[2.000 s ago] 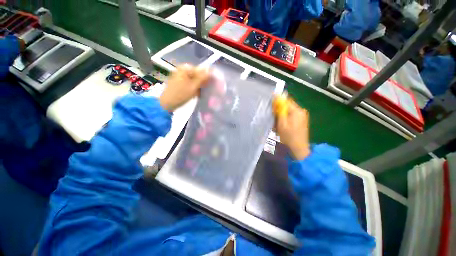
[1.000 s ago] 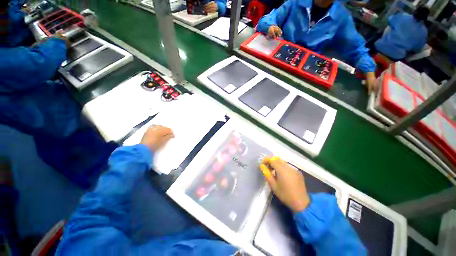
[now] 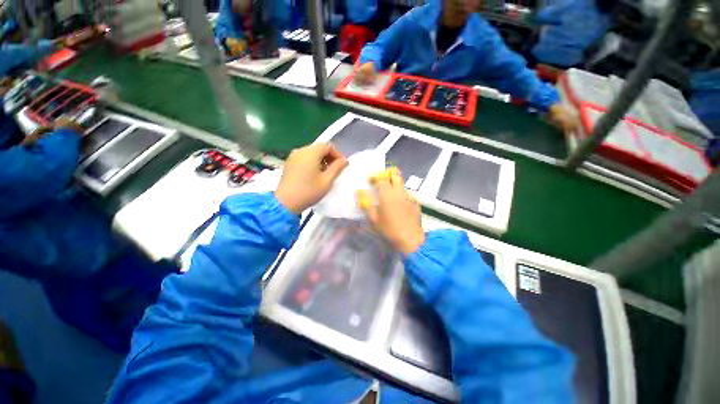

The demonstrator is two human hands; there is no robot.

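My left hand (image 3: 309,177) and my right hand (image 3: 390,207), with yellow finger cots on its fingers, hold a whitish translucent sleeve (image 3: 348,189) between them. The sleeve is raised above the far end of the left pocket of a white foam tray (image 3: 620,323). In that pocket lies a tablet (image 3: 335,278) under a frosted cover with red shapes. The middle pocket holds a dark tablet (image 3: 420,331), partly hidden by my right arm. The right pocket holds a dark tablet (image 3: 556,323) with a white barcode label.
A second white foam tray (image 3: 508,189) with tablets lies beyond, on the green belt (image 3: 545,207). White sheets (image 3: 167,207) lie at the left. Grey posts (image 3: 217,79) cross the view. A person (image 3: 466,55) opposite reaches to a red tray (image 3: 470,106). Stacked trays (image 3: 703,308) stand at right.
My left hand has left the white sheets and moved right and up. My right hand has moved left and up off the tray. Both now hold a whitish sleeve.
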